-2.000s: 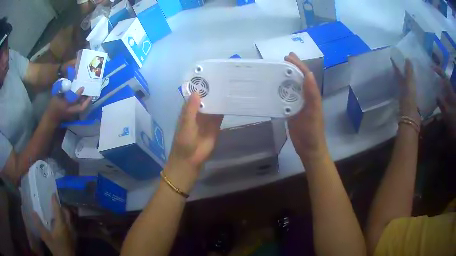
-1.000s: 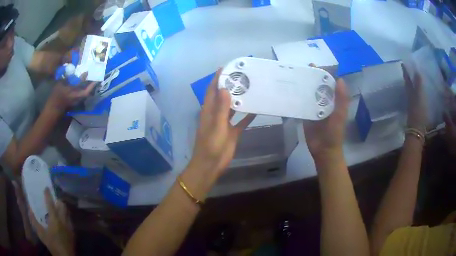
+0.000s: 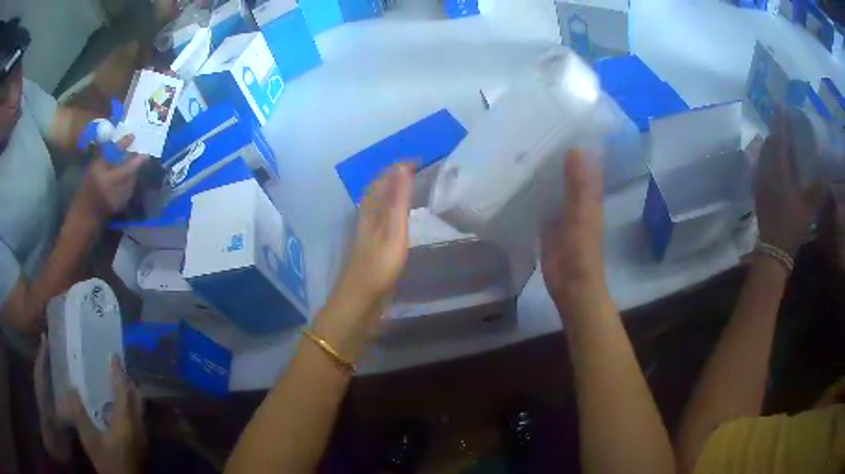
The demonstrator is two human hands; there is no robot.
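Note:
A white oval unit shows in the middle, blurred, tilted with its right end up. My right hand is against its right side, holding it; the thumb side is upright and the other fingers are mostly hidden behind the unit. My left hand, with a gold bracelet at the wrist, is raised left of the unit, with a small gap between them, and holds nothing visible. An open carton lies below the unit at the table edge, with a blue flap behind my left hand.
A closed blue-and-white carton stands left. Another open carton stands right, beside a neighbour's blurred hands. At left, people's hands hold a white unit and a small picture box. More cartons line the white table.
The unit has gone from nearly level, grille side showing, to steeply tilted and blurred. My left hand has come off it. The neighbour's unit at lower left has turned slightly.

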